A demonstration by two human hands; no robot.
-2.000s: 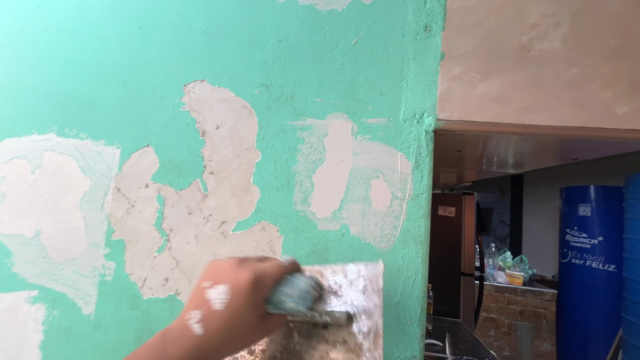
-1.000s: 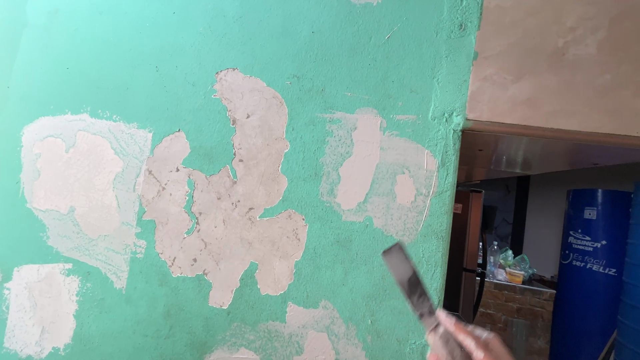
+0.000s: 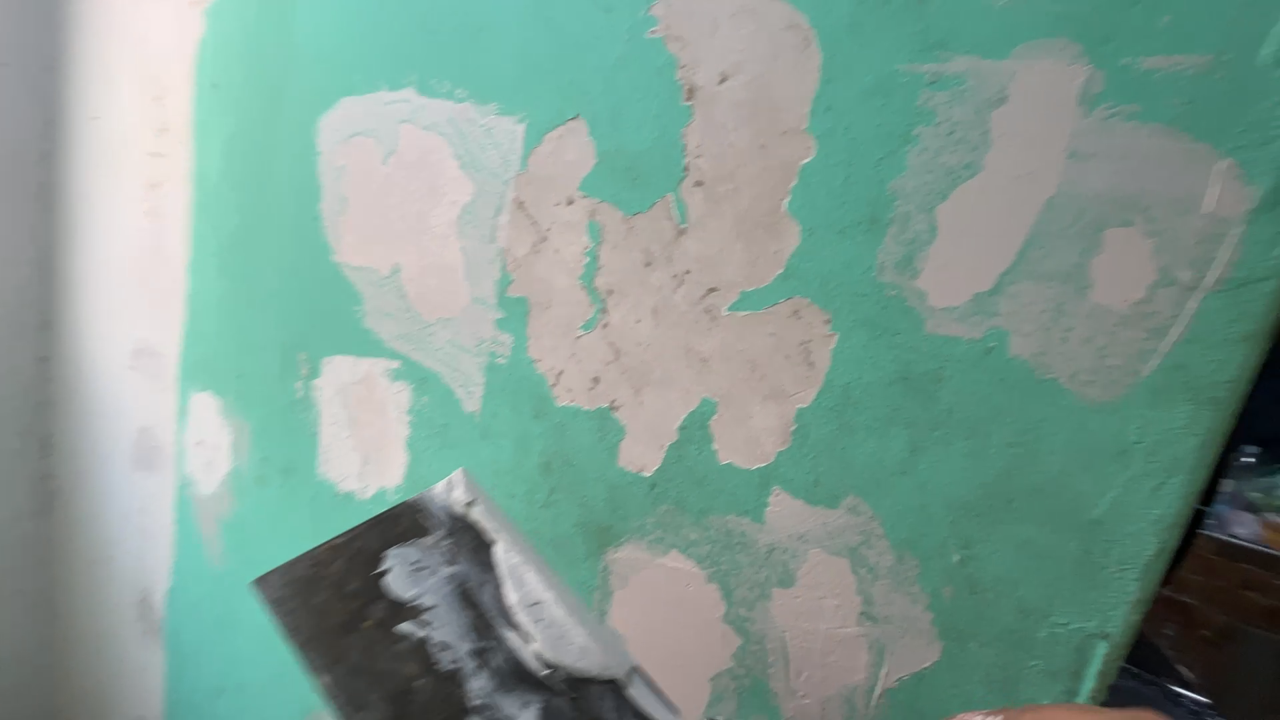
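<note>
A rectangular steel plastering trowel (image 3: 400, 600) is tilted across the lower left of the head view, with wet white filler (image 3: 560, 620) along its upper right edge and smears on its face. Whatever holds it lies below the frame; my left hand is out of view. Only a sliver of my right hand (image 3: 1065, 712) shows at the bottom edge, right of centre, and its fingers and anything in them are hidden. Behind is a green painted wall (image 3: 1000, 470) with a large bare patch (image 3: 670, 290) where paint has come off, and several filled patches, one at the upper left (image 3: 400, 210).
A pale vertical strip of wall (image 3: 120, 300) borders the green paint at the left. On the right the wall ends at a slanting edge (image 3: 1190, 500), beyond which a brick-faced counter (image 3: 1225, 600) holds blurred items.
The view has swung left and tilted. The filler-laden trowel has come into view at the lower left; the narrow putty knife seen in a hand one second ago is out of sight.
</note>
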